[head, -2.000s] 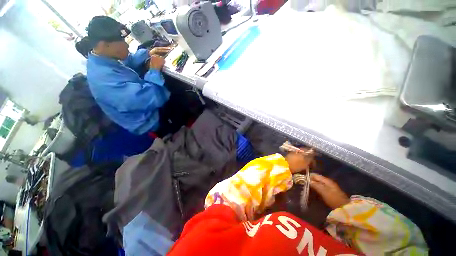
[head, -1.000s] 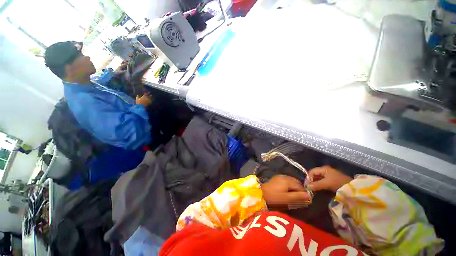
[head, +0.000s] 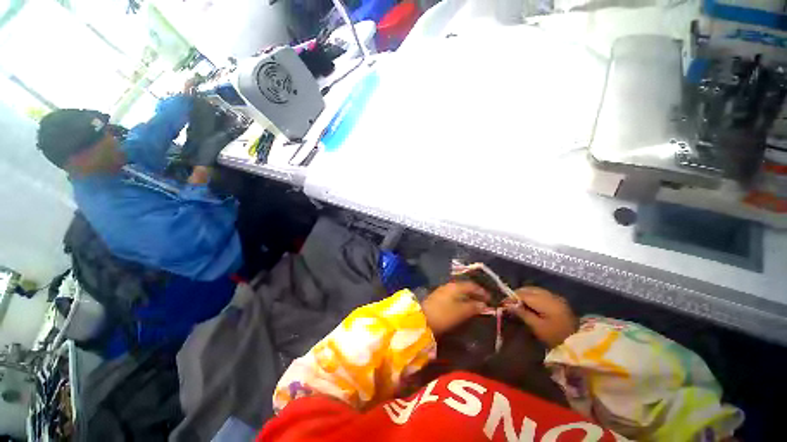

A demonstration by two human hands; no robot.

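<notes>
A pale cord tie (head: 485, 273) runs between my two hands over dark cloth in my lap, below the table's front edge. My left hand (head: 456, 306) pinches the tie from the left. My right hand (head: 545, 314) pinches it from the right, with the fingertips of both hands close together. One end of the tie sticks up to the left and another hangs down between the hands. Dark grey garment pieces (head: 250, 332) lie heaped to the left of my lap. Any knot is too small to tell.
The white table (head: 466, 129) spans the front, with an overlock machine (head: 742, 104) at the right. A person in a blue jacket (head: 164, 229) sits at the left by a white sewing machine (head: 280, 91). A blue thing (head: 393, 269) lies under the table edge.
The view has swung right, showing more of the overlock machine. My hands hold the tie closer together, and its loose end now hangs between them. The other person has raised an arm.
</notes>
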